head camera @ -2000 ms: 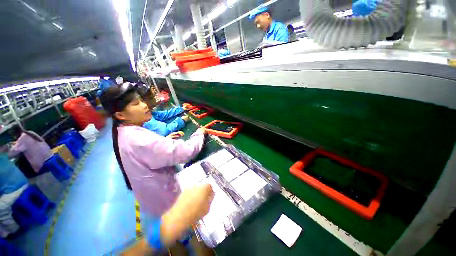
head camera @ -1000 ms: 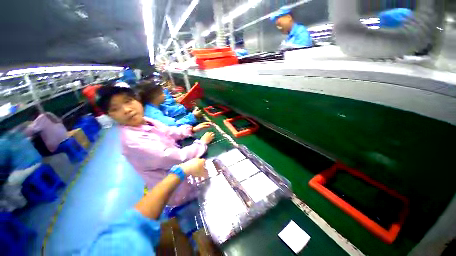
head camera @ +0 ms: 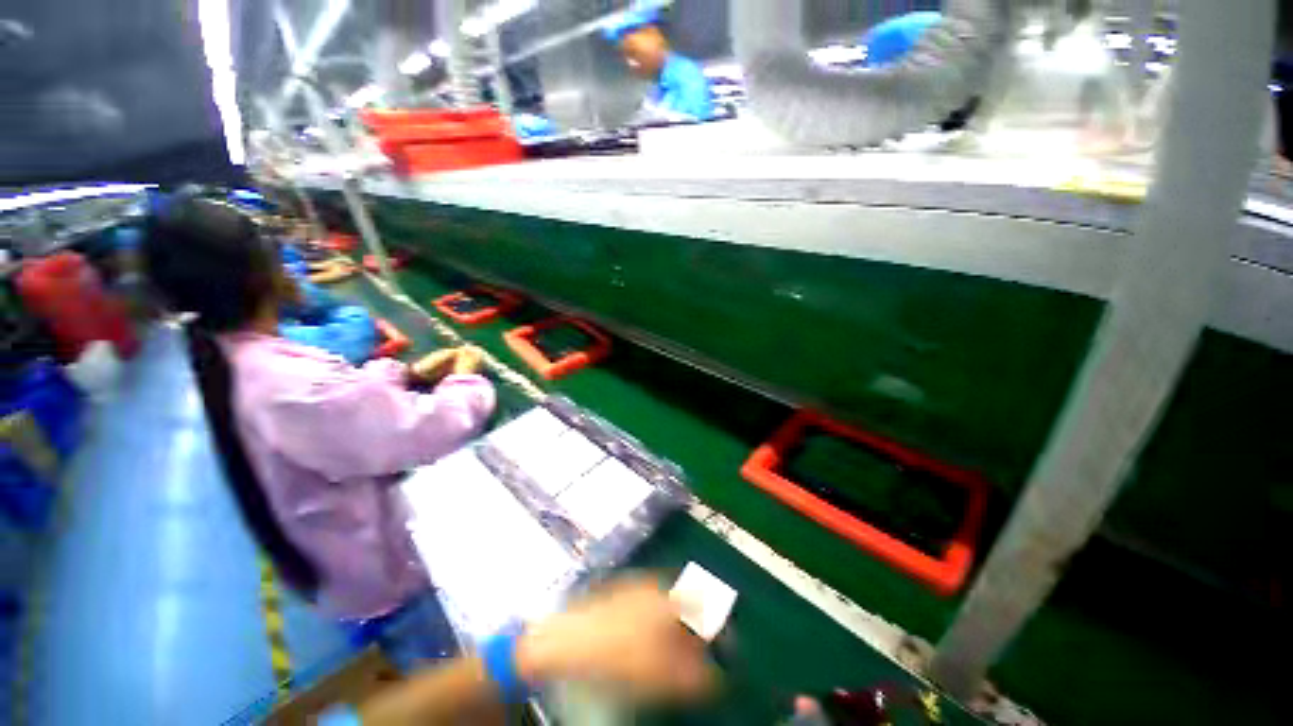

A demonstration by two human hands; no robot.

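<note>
My left hand (head camera: 624,645), with a blue wristband, is blurred at the bottom centre, over the near corner of the clear plastic tray. Blur hides whether it holds anything; a pale patch shows beneath it. The clear tray (head camera: 645,528) holds several flat white battery cells (head camera: 489,532). A small white square pad (head camera: 705,599) lies on the dark green bench just beyond my fingers. A small skin-coloured patch (head camera: 808,708) at the bottom edge may be a fingertip of my right hand, mostly cut off. A dark red thing beside it is unclear.
A red-orange frame with a dark tablet (head camera: 868,496) lies on the green belt; more frames (head camera: 557,345) are farther along. A white metal post (head camera: 1092,411) stands at right. A person in pink (head camera: 319,440) sits left of the tray. Red-orange frames (head camera: 447,138) are stacked on the upper shelf.
The view has turned right. My left hand has moved from over the tray's cells towards its near corner and the pad. The person in pink has turned away, facing the bench.
</note>
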